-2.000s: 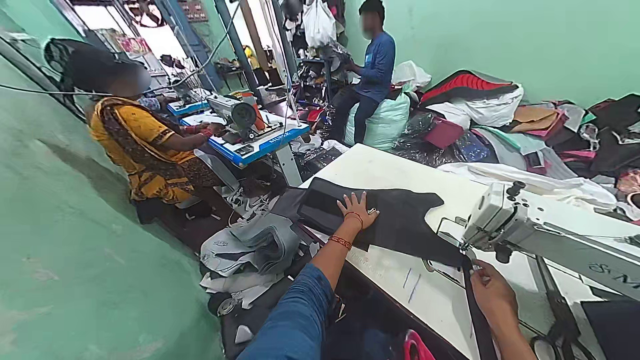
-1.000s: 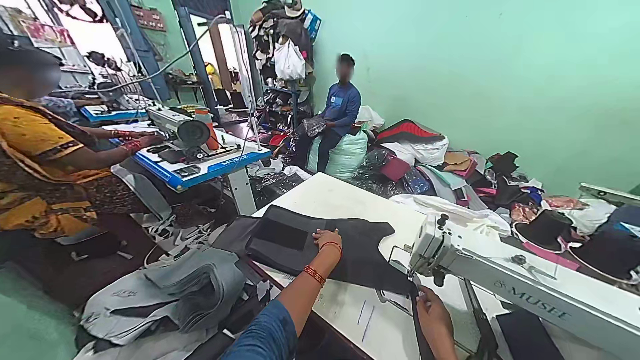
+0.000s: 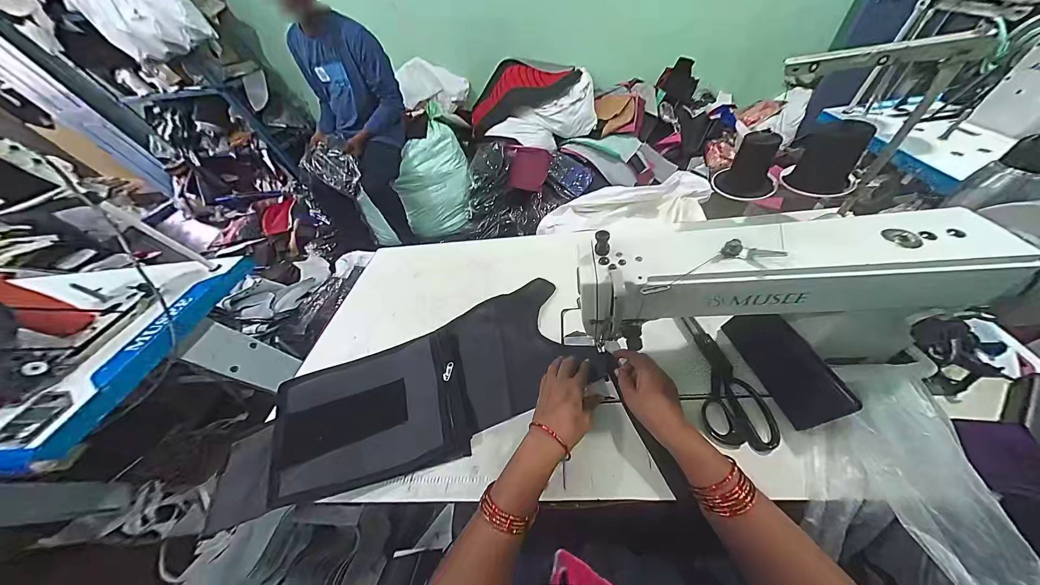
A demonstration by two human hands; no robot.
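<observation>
A dark fabric panel (image 3: pixel 496 357) with a zipper and a black rectangular patch lies across the white sewing table, its right corner under the needle of a white industrial sewing machine (image 3: pixel 796 284). My left hand (image 3: pixel 566 398) rests on that corner, fingers spread, just left of the presser foot. With bent fingers my right hand (image 3: pixel 647 392) pinches a black fabric strip (image 3: pixel 658 455) right at the presser foot, and the strip trails down over the table's front edge. Whether the needle is in the cloth cannot be made out.
Black-handled scissors (image 3: pixel 735 406) and a dark flat rectangular object (image 3: pixel 792 370) lie right of my right hand. Clear plastic sheeting (image 3: pixel 886 439) hangs over the table's right front. Behind stand black thread cones (image 3: pixel 751 166) and fabric heaps. A person (image 3: pixel 349 89) holds plastic at the back left.
My left hand has moved from the middle of the panel to its corner beside the presser foot. The person in blue, seated before, is now upright. The view has swung right.
</observation>
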